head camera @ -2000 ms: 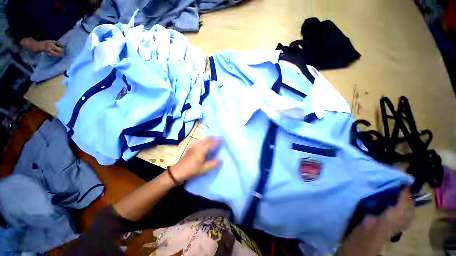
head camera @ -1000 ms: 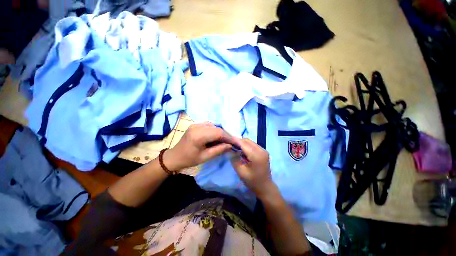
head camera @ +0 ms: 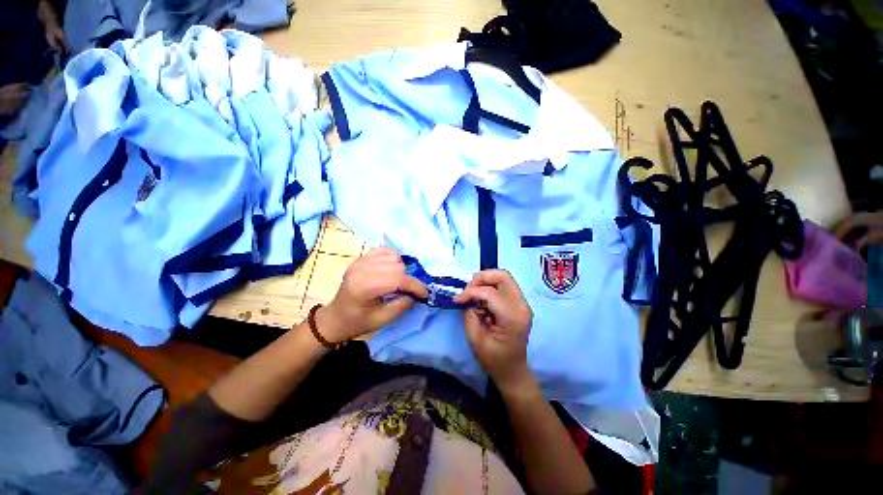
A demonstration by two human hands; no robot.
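A light blue shirt with a white collar, navy placket, navy pocket bar and a red and navy badge lies in front of me. My left hand pinches a navy-edged sleeve hem band of it near the shirt's left side. My right hand grips the other end of the band, a short way right of my left hand. A small dark thing shows at my right fingers; I cannot tell what it is. Another light blue shirt lies beyond, with a black hanger under its collar.
Overlapping light blue shirts lie at the left on the pale wooden table. Black hangers and a pink pouch are at the right. A black cloth lies at the far side. Grey-blue garments are at lower left.
Both hands have come together at the shirt's left side and now hold the sleeve band stretched between them. The badge and shirt front now lie flat. The whole view has shifted, with things lying higher and further left.
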